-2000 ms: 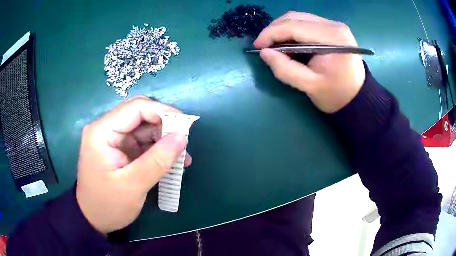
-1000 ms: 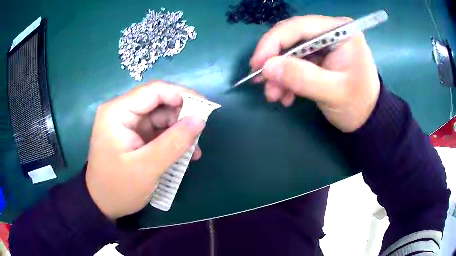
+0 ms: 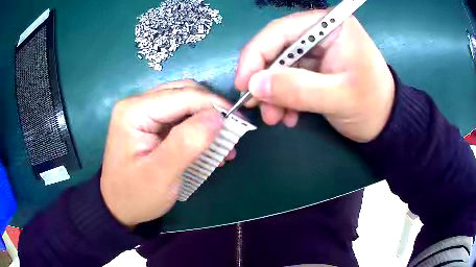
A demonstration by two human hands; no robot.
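My left hand (image 3: pixel 162 148) holds a white ridged watch strap (image 3: pixel 214 155) between thumb and fingers, tilted, with its flared connector end up and to the right. My right hand (image 3: pixel 323 78) holds silver tweezers (image 3: pixel 311 39) with a row of round holes. The tweezer tips are at the small openings of the strap's connector end. Whether a part is between the tips cannot be seen. A heap of small silvery parts (image 3: pixel 175 28) lies beyond my left hand. A heap of small black parts (image 3: pixel 292 3) shows at the top edge, partly cut off and behind my right hand.
A dark sheet of tiny parts (image 3: pixel 42 99) with white tape at both ends lies at the left of the green bench top (image 3: pixel 292 177). A blue object (image 3: pixel 5 203) is at the lower left edge. A dark item (image 3: pixel 471 44) is cut off at the far right.
My right hand has brought the tweezers from beside the black heap down and left to the strap's end. The strap in my left hand is tilted further right. The view has shifted.
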